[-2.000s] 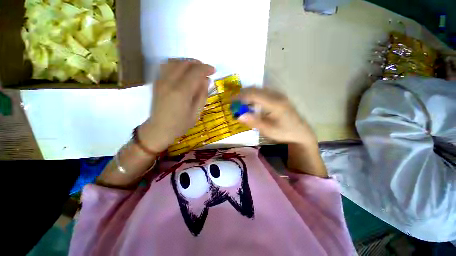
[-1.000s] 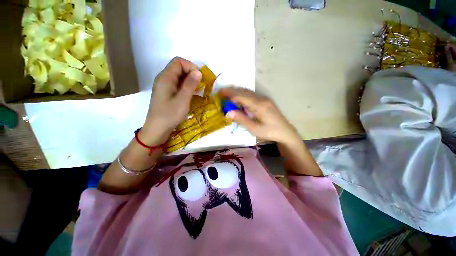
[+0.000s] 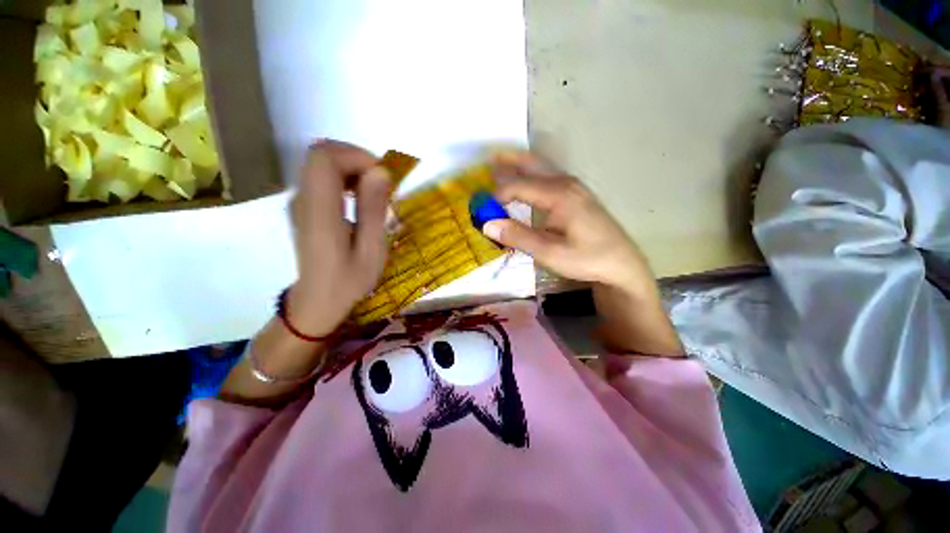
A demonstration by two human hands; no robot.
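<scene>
A sheet of gold pieces [image 3: 432, 234] lies tilted on the white work sheet [image 3: 396, 78], close to my shirt, with thin dark leads across it. My left hand [image 3: 339, 219] is at the sheet's left side, slightly blurred, and holds a small gold piece [image 3: 399, 163] between thumb and fingers. My right hand [image 3: 563, 224] is at the sheet's right side and grips a short blue cylindrical cell [image 3: 484, 209] between thumb and fingers, over the sheet. A thin lead shows below the cell. The right fingertips are blurred.
A cardboard box [image 3: 214, 94] of pale yellow pieces [image 3: 125, 104] stands at upper left. A green plastic piece [image 3: 16, 255] is at far left. Another sheet of gold pieces [image 3: 859, 73] lies at upper right, beside a person in a grey cap [image 3: 833, 208].
The small gold piece in my left hand has moved left and slightly down. More of the gold sheet shows between my hands. My right hand still holds the blue cell. The view has shifted slightly.
</scene>
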